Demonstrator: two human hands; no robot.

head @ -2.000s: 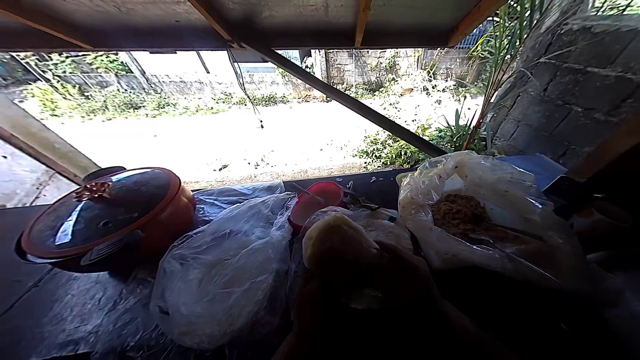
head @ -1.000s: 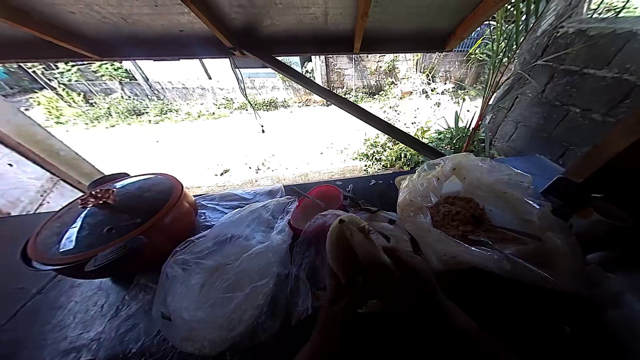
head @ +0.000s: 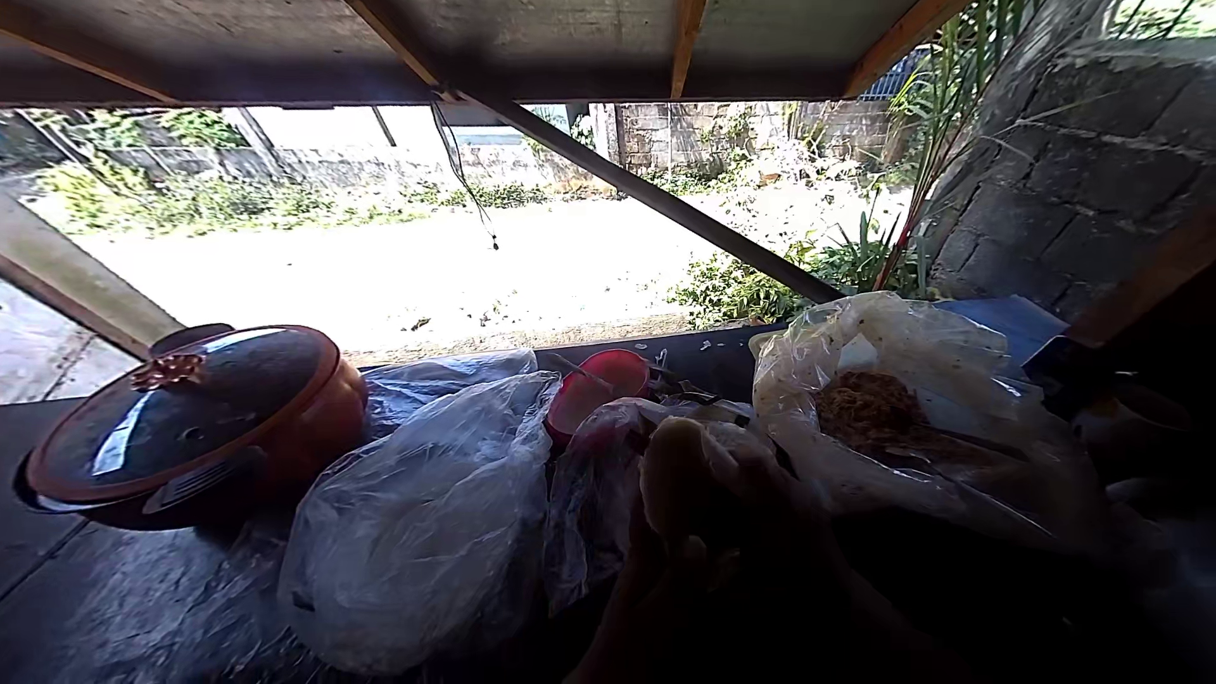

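In deep shadow at the lower middle, my left hand (head: 646,560) and my right hand (head: 760,503) are close together around a pale, rounded piece of food, perhaps dough or bread (head: 673,475). Their fingers are mostly too dark to make out. Behind the food lies a thin clear plastic bag (head: 598,475), and beyond it a red bowl (head: 617,370) with a utensil in it. A large clear plastic bag (head: 418,522) lies left of my hands. To their right, an open plastic bag (head: 893,323) holds a brown shredded food (head: 866,408) with a utensil beside it.
An orange pot with a glass lid (head: 218,408) stands at the left on the dark table (head: 123,589). A slanting bar (head: 646,190) crosses the opening ahead, and a block wall (head: 1092,190) rises at the right. A dim cup-like container (head: 1130,418) is at the far right.
The pale food has changed its tilt between my hands, which stay in about the same place. The pot and the bags have not plainly moved.
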